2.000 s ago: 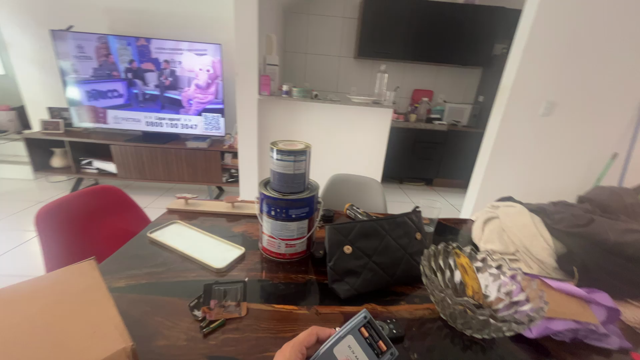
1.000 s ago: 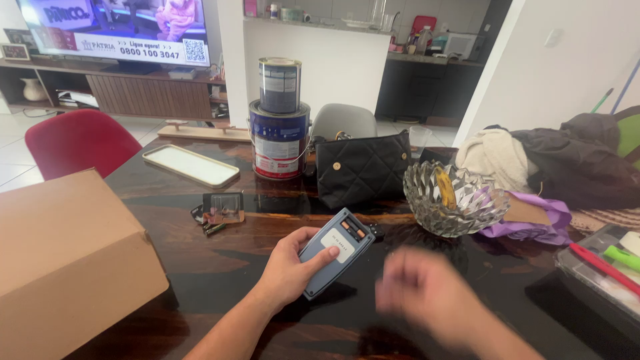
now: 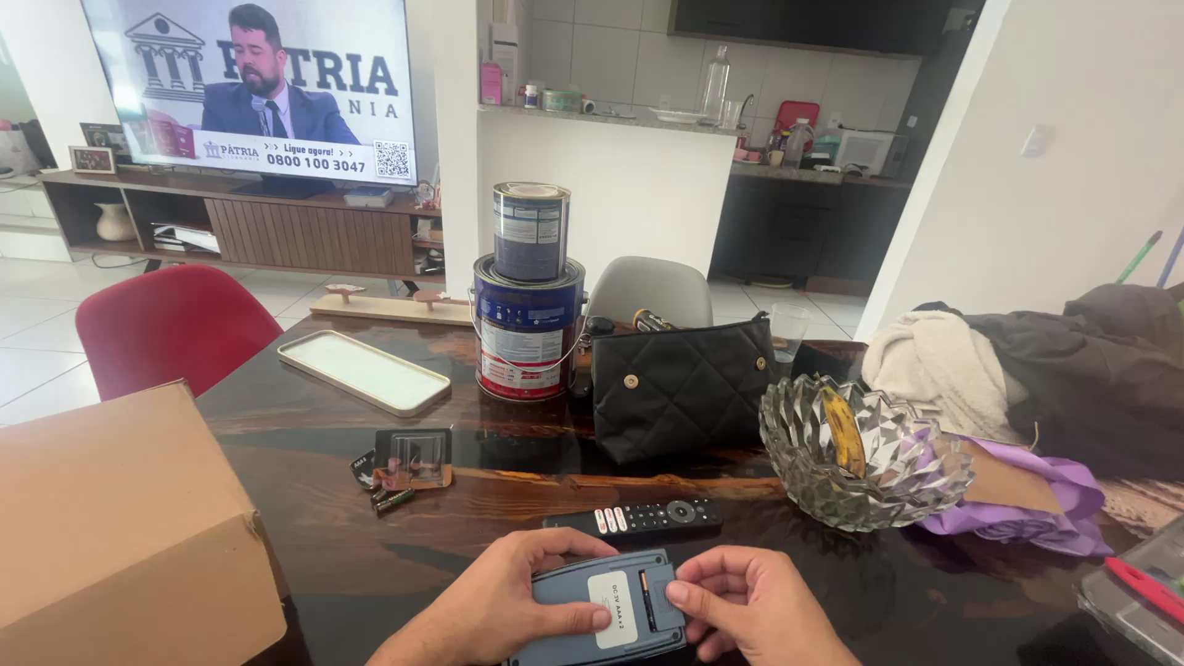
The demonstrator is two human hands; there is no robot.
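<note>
My left hand (image 3: 518, 592) holds a blue-grey battery-powered device (image 3: 601, 606), its back with a white label turned up. At the device's right end my right hand (image 3: 740, 601) pinches a small battery cover (image 3: 662, 592) over the compartment, where part of a battery (image 3: 647, 601) shows through a narrow gap. A black remote control (image 3: 638, 520) lies just beyond the device. Further left on the table are an opened blister pack (image 3: 421, 458) and loose small batteries (image 3: 395, 500).
A cardboard box (image 3: 120, 518) stands at the left. Stacked paint cans (image 3: 529, 324), a black quilted bag (image 3: 684, 388) and a glass bowl (image 3: 860, 462) holding a banana stand beyond my hands. A cream tray (image 3: 365, 372) lies further back; a purple bag (image 3: 1027, 499) is at the right.
My right hand has come to the device, and the cover now lies over most of the compartment, where batteries showed uncovered a second ago. The view has shifted.
</note>
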